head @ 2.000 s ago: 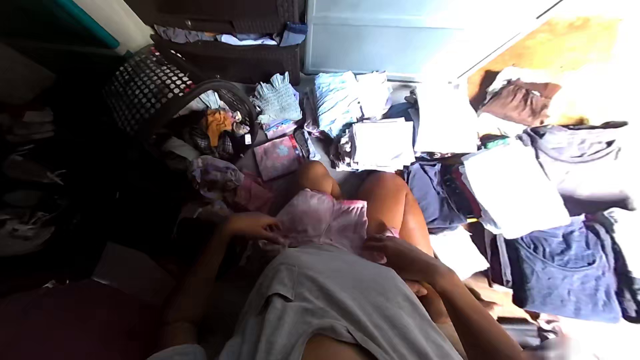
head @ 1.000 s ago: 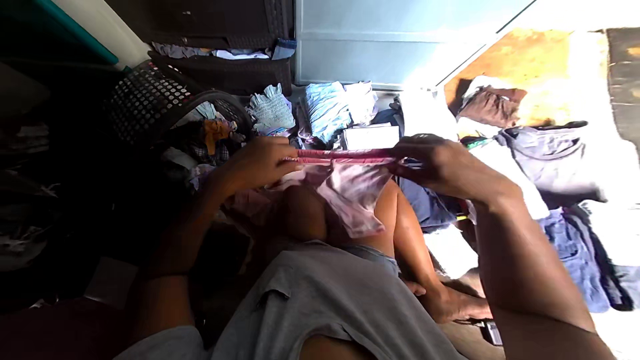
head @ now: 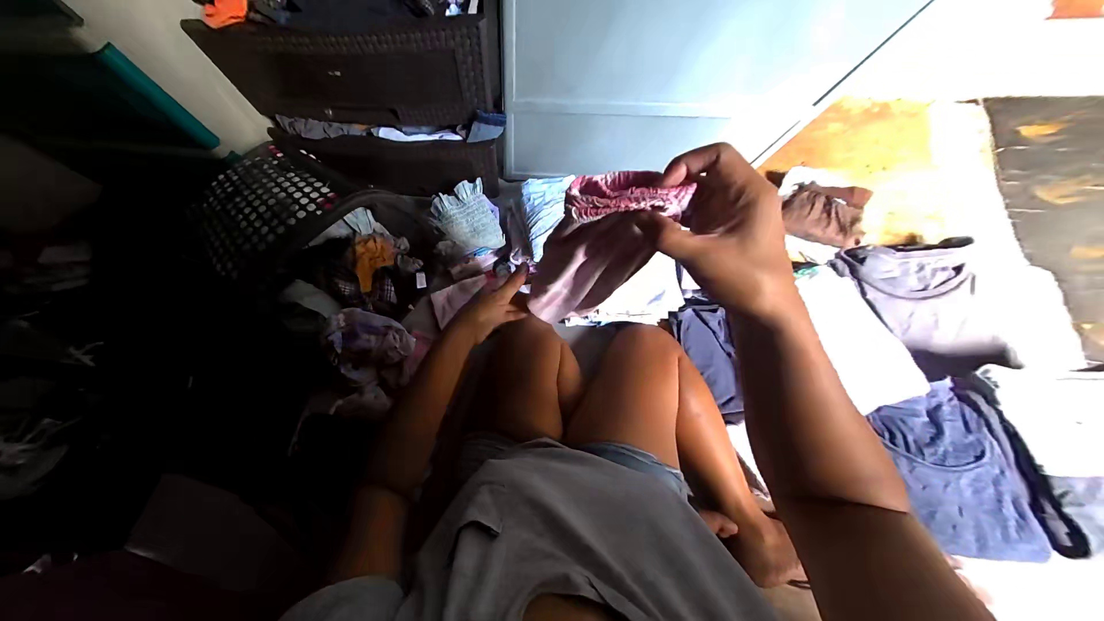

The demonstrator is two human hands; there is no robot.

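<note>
A pink garment with a gathered elastic waistband (head: 595, 250) hangs from my right hand (head: 733, 224), whose thumb and fingers pinch the band at its right end. My left hand (head: 493, 309) is to the left of the garment's lower edge, fingers spread; whether a fingertip touches the cloth I cannot tell. Below the garment are my bent knees. Behind it, partly hidden, lies folded white cloth (head: 642, 293). A light-blue smocked garment (head: 470, 220) lies beyond my left hand.
A dotted basket (head: 267, 203) lies tipped at the left with clothes spilling out, among them an orange cloth (head: 373, 259). A dark woven drawer unit (head: 345, 73) stands behind. At the right lie a grey shirt (head: 923, 293), blue denim (head: 966, 474) and a brown bundle (head: 824, 211).
The pink garment was stretched between both hands a second ago. My left hand has let go of the waistband and moved lower, while my right hand still holds it, now raised.
</note>
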